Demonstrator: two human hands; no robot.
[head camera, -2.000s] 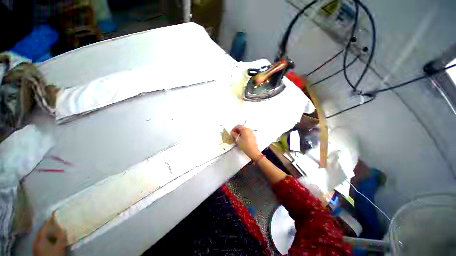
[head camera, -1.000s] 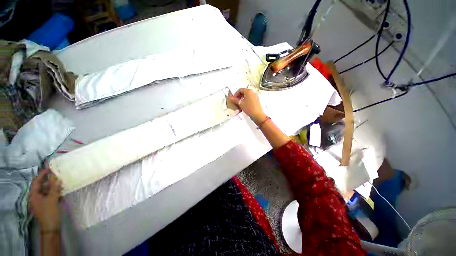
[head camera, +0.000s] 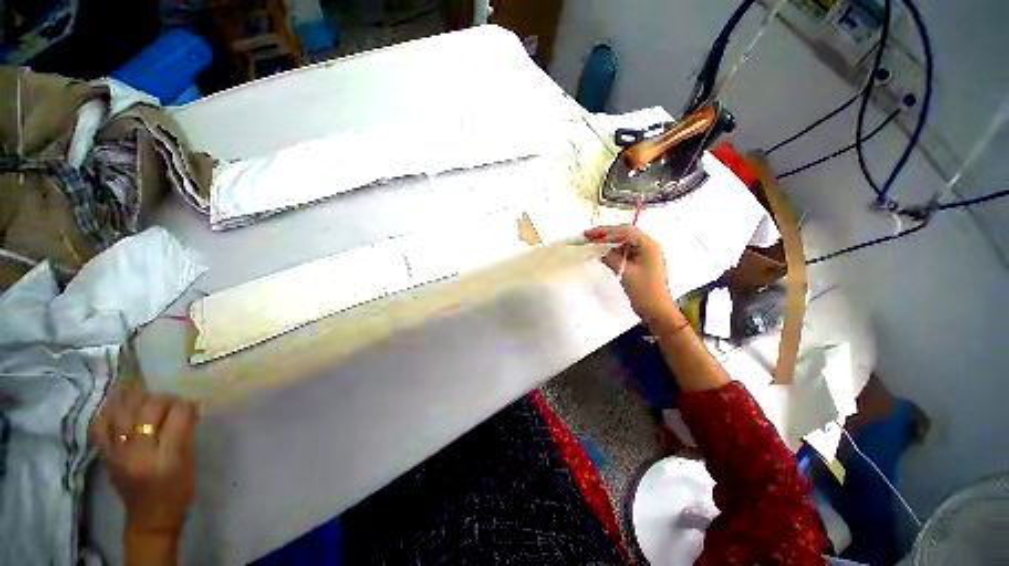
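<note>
The cream cardboard pattern (head camera: 354, 276) lies flat on the pale table, brown patches at its ends, with no hand on it. A long tan-looking fabric strip (head camera: 443, 315), blurred, stretches between my hands along the pattern's near side. My left hand (head camera: 146, 440), wearing a ring, has its fingers curled at the strip's left end; the grip is partly blurred. My right hand (head camera: 631, 260) pinches the right end, with a thin red-pink stick (head camera: 637, 212) standing up from the fingers.
A white strip pile (head camera: 332, 175) lies beyond the pattern. Crumpled white cloth (head camera: 66, 354) and a tan and plaid heap (head camera: 100, 166) are at left. An iron (head camera: 658, 166) stands at right on yellow-stained cloth (head camera: 725, 221). Dark cords hang by the wall.
My hands have left the pattern and hold the fabric strip, which has moved from beneath or beside the pattern towards me. My right hand has moved right; my left hand is lower and further right.
</note>
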